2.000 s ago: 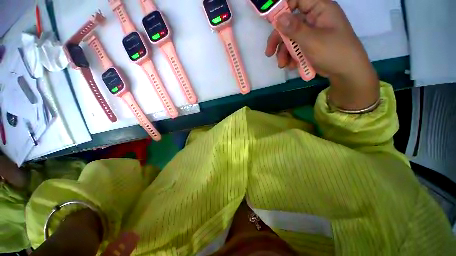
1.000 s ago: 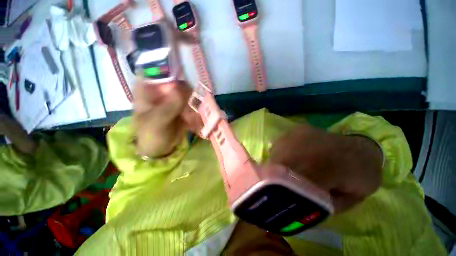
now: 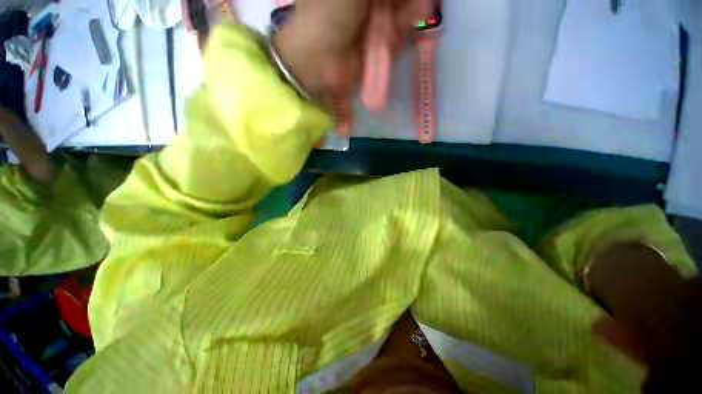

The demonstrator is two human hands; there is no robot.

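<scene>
My left hand (image 3: 331,42) reaches over the bench, blurred, at the top centre. A blurred pink smartwatch strap (image 3: 376,69) hangs from its fingers; that watch's screen is hidden. Just right of it lies a pink smartwatch (image 3: 426,85), strap towards me, with green and red at the bottom of its screen. Another pink strap (image 3: 341,111) shows partly below my hand. Watches at the left are mostly cut off or covered by my hand and sleeve. My right hand (image 3: 646,327) is low at the right, dark and blurred; its fingers and anything in them cannot be made out.
A white sheet (image 3: 493,85) lies on the green-edged bench. Paper (image 3: 608,65) lies at the right. At the left are papers (image 3: 77,85), a red tool (image 3: 41,81) and a grey oblong piece (image 3: 100,42). A neighbour's arm (image 3: 27,142) is at the left edge.
My left hand has moved up and right over the bench. My right hand has moved down and right, and the watch near it no longer shows. The view has shifted left.
</scene>
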